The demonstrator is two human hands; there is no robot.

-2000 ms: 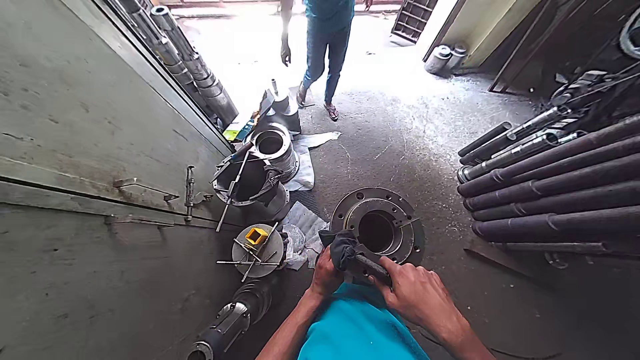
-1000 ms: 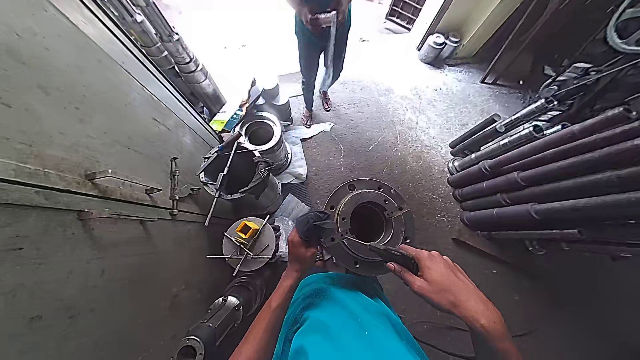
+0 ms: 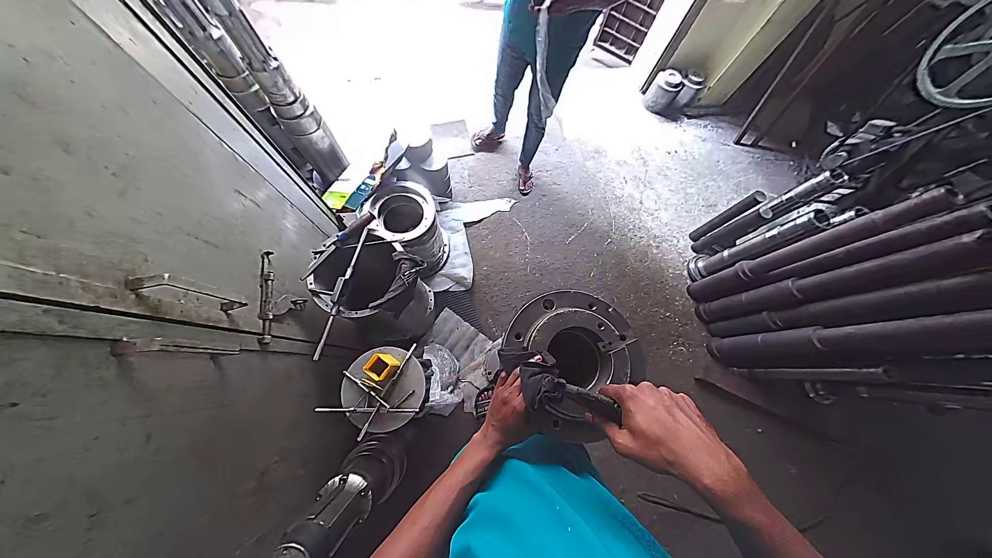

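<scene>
My left hand [image 3: 508, 409] holds a bunched dark cloth [image 3: 540, 378] over the near-left part of a round steel flange [image 3: 535, 319] with bolt holes and a wide central bore. In my right hand [image 3: 659, 426] is the dark handle of a tool [image 3: 593, 401]; its front end is hidden in the cloth, so its kind cannot be told. A small flat metal piece [image 3: 618, 344] lies across the right side of the flange's rim.
Left stand a round stool [image 3: 360, 422] with thin rods and a yellow block [image 3: 382, 366], an open drum [image 3: 418, 318] and a flanged cylinder [image 3: 428, 232]. Dark pipes [image 3: 852, 291] are stacked right. A person [image 3: 535, 77] stands ahead. Metal doors [image 3: 155, 217] line the left.
The cloth and the tool, apart one second ago with the tool across the flange, are together again. The other person's raised hands have left the view, and their feet have shifted.
</scene>
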